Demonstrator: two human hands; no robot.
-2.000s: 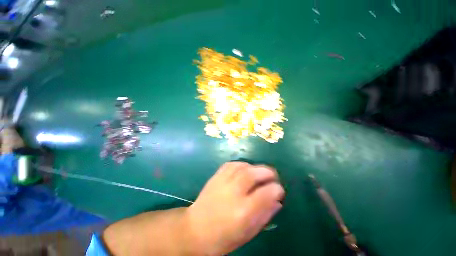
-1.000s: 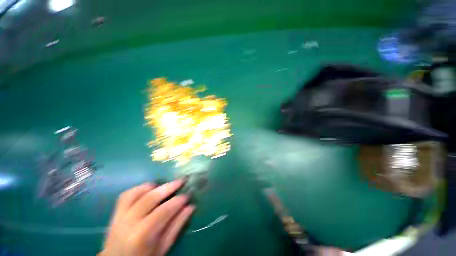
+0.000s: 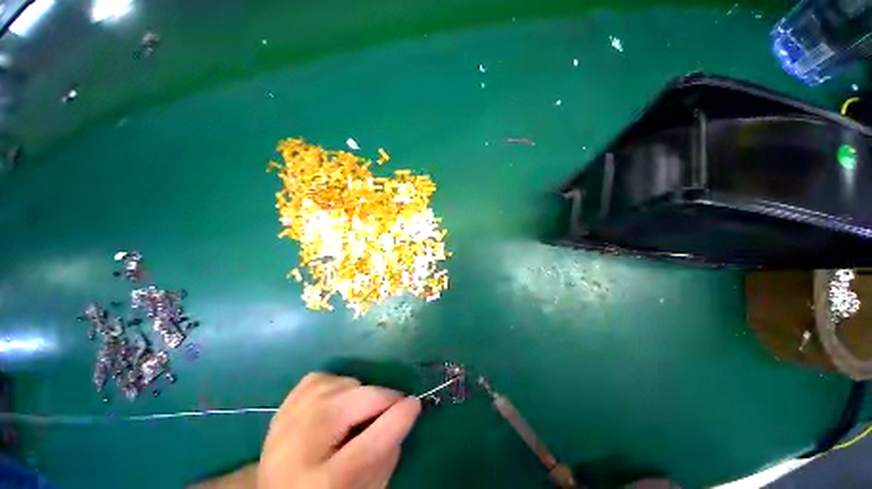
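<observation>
My left hand [image 3: 335,430] is at the lower middle, thumb and fingertips closed on thin silvery solder wire [image 3: 201,413]. The wire runs in from the left edge and its short free end reaches a few small dark metal parts [image 3: 453,380] on the green mat. The soldering iron [image 3: 524,428] points up and left, its thin tip just right of those parts. Its handle is cut off by the bottom edge. Only a small blurred bit of my right hand [image 3: 639,484] shows at the bottom edge; its grip is out of sight. A heap of tiny orange-and-white pieces [image 3: 363,229] lies above my left hand.
Small dark metal parts [image 3: 139,344] lie in a loose pile at left. A black plastic bin [image 3: 746,181] with a green dot is at right, a bottle [image 3: 822,43] above it. A brown tip cleaner [image 3: 789,320] with silvery shavings and a cable [image 3: 861,437] are below the bin.
The view has shifted right since the first frame, bringing in the bin and tip cleaner. My left hand's fingers, spread over the mat a second ago, now pinch the wire beside the dark parts near the iron tip.
</observation>
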